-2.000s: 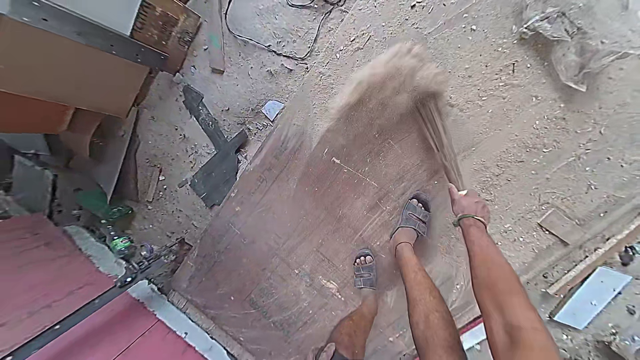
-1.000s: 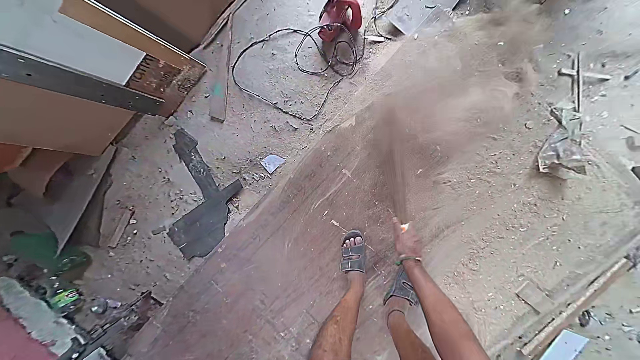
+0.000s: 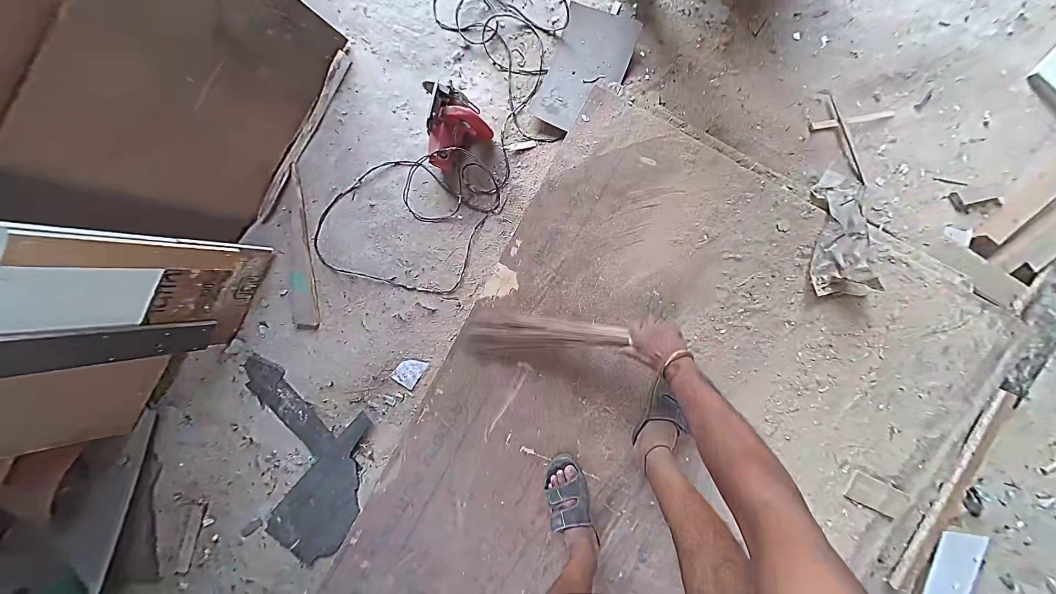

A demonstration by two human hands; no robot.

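Note:
My right hand (image 3: 657, 342) is closed around the handle end of a stick broom (image 3: 549, 332), whose blurred bristles point left, low over a large brown plywood sheet (image 3: 462, 478). Sawdust and small wood chips lie over the sheet, thickest on its upper and right parts. Both my sandalled feet stand on it, the left sandal (image 3: 569, 503) lower and the right sandal (image 3: 662, 408) just below my right hand. My left hand is out of view.
A red circular saw (image 3: 455, 132) with a looped black cord lies on the dusty floor beyond the sheet, beside a grey panel (image 3: 590, 62). Boards (image 3: 148, 107) lean at the left. Broken dark pieces (image 3: 318, 503), crumpled plastic (image 3: 846, 239) and wood offcuts (image 3: 879, 493) lie around.
The broom has swung from pointing up and away, amid a dust cloud, to pointing left. More of the sheet's far end now shows. The view has shifted.

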